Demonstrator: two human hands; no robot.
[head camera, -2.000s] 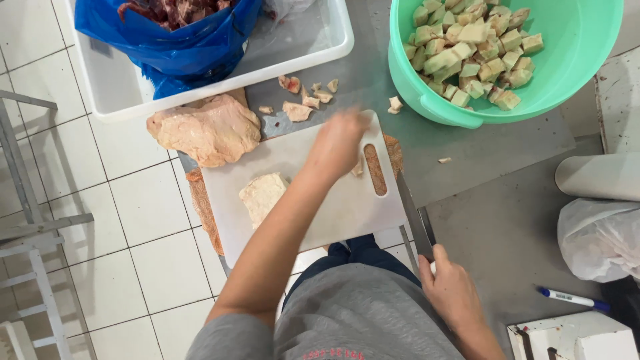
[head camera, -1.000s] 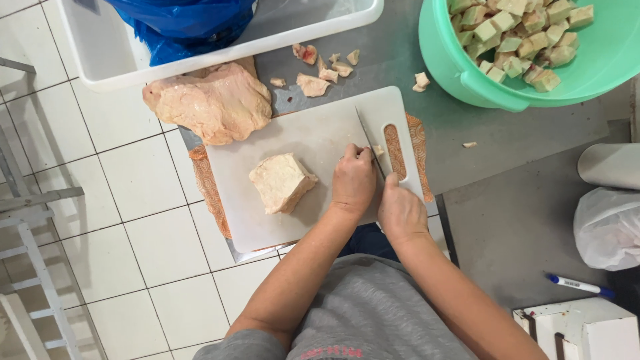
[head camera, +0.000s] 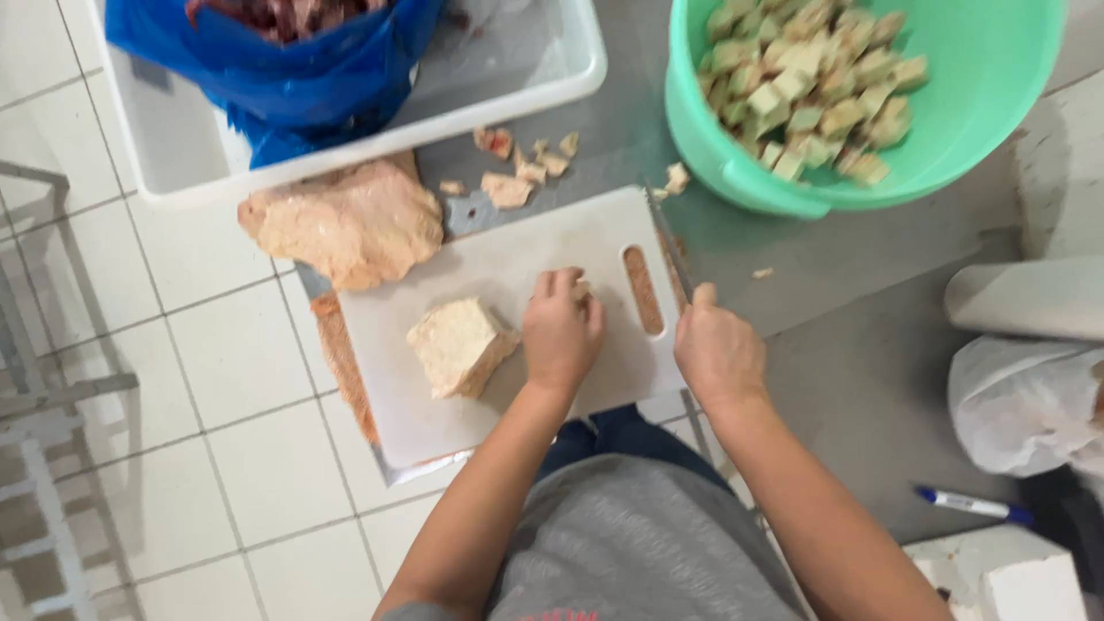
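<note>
My left hand (head camera: 562, 332) rests over the white plastic cutting board (head camera: 517, 233), fingers curled near a small pale piece (head camera: 581, 291), partly hidden; whether it grips the piece is unclear. My right hand (head camera: 720, 349) holds a knife (head camera: 673, 259), its blade pointing away from me beyond the board's right edge. Left of my left hand sits a thick pale block of fat or meat (head camera: 459, 347). A larger pale slab (head camera: 354, 226) lies at the board's upper left corner. Small scraps (head camera: 507, 190) lie beyond the board. Pale cubes (head camera: 806, 86) fill part of a green plastic tub (head camera: 733, 185).
A white tray (head camera: 362, 147) holds a blue plastic bag (head camera: 302, 99) with dark red meat. An orange cloth (head camera: 343, 371) shows under the board. At right are a clear plastic bag (head camera: 1009, 405), a marker pen (head camera: 973, 504) and a white box (head camera: 1000, 569). A metal frame (head camera: 52, 500) stands left.
My hands have moved apart from their position together at the knife. The knife has shifted right, off the board's handle area. The pale block remains on the board.
</note>
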